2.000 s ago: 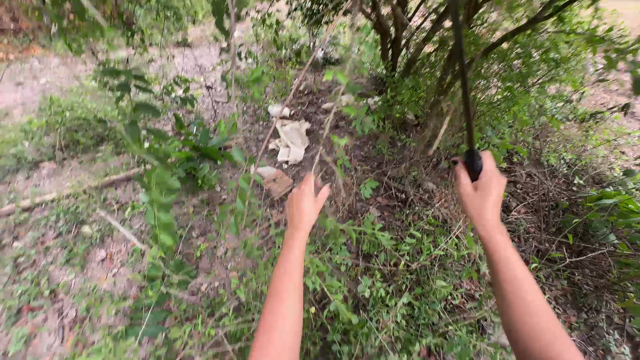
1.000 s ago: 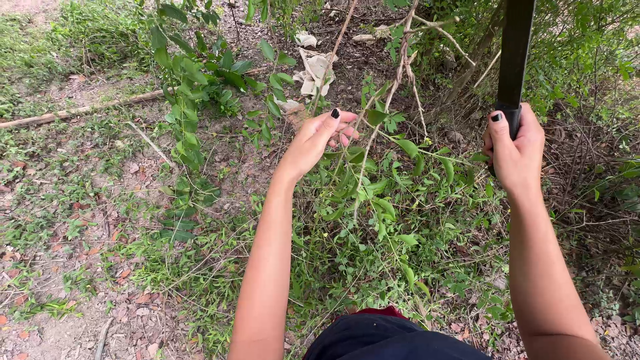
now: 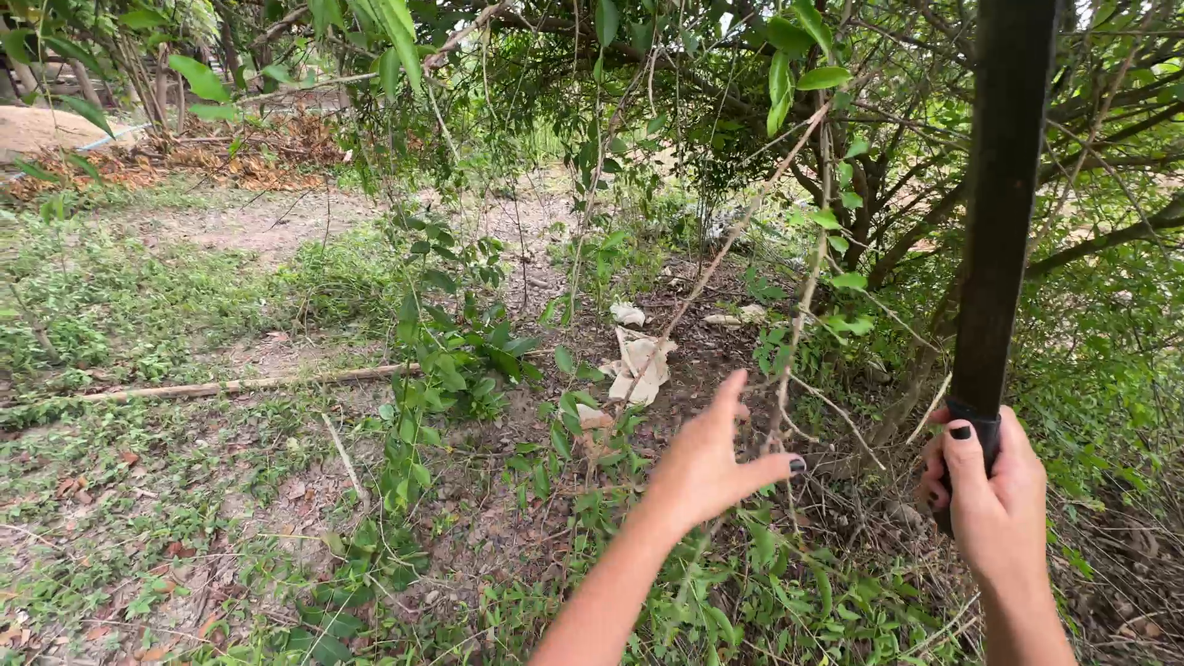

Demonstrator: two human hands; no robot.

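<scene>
My right hand grips the black handle of a machete, whose dark, wide blade points up and runs out of the top of the view. My left hand is raised near the middle, thumb and fingers apart, holding nothing. Just beyond its fingers hangs a thin, bare, forked branch with a few green leaves at its top. Another thin stem slants down to the left behind it. Whether the left fingertips touch a twig I cannot tell.
Crumpled pale scraps lie on the leaf-strewn ground ahead. A long dry stick lies at the left. Leafy vines hang left of my left hand. A dense shrub with dark, crooked stems stands behind the blade.
The view has tilted up since one second ago. My left hand's fingers, closer together around a leafy twig then, are now spread. The machete has stayed in my right hand.
</scene>
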